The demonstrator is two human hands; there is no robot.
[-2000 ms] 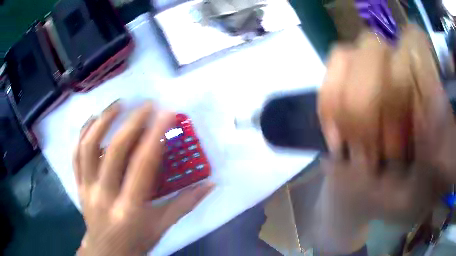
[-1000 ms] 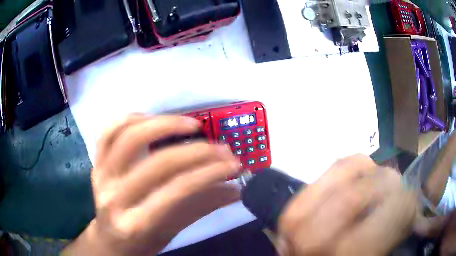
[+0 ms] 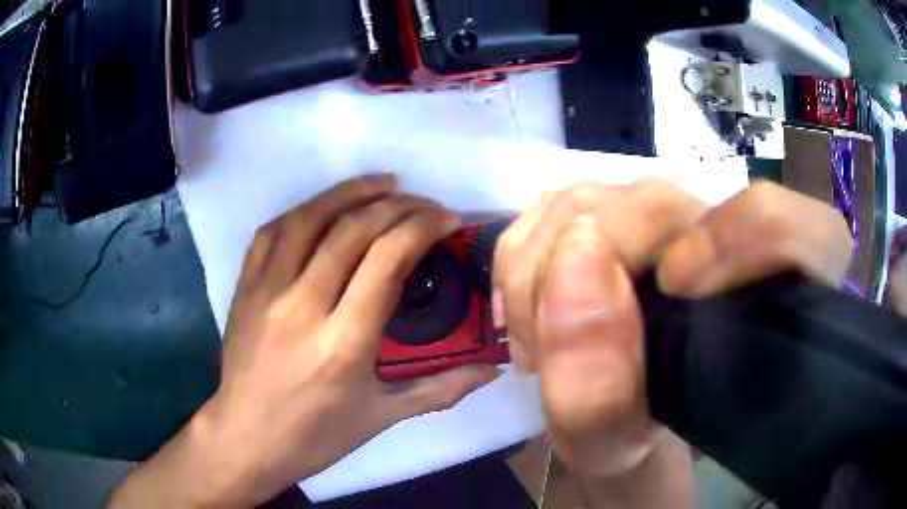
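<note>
A red radio [image 3: 438,359] lies front up on the white work sheet [image 3: 477,432], its round black speaker [image 3: 430,303] showing. My left hand [image 3: 328,288] grips the radio's left end, fingers over the top and thumb along the near edge. My right hand [image 3: 607,298] is closed around a black electric screwdriver [image 3: 766,368] and covers the radio's right end. The keypad and the screwdriver's tip are hidden behind my right hand.
Black-backed radios [image 3: 273,50] stand along the top and left. A silver screw feeder [image 3: 731,94] is at the upper right. A carton [image 3: 808,164] with purple cells [image 3: 843,179] and another red radio [image 3: 828,99] are at the far right. The green bench top [image 3: 109,328] is at left.
The view has shifted. My right hand and the screwdriver have moved up over the radio's right end and now cover the keypad. My left hand has moved off the speaker, which is now visible.
</note>
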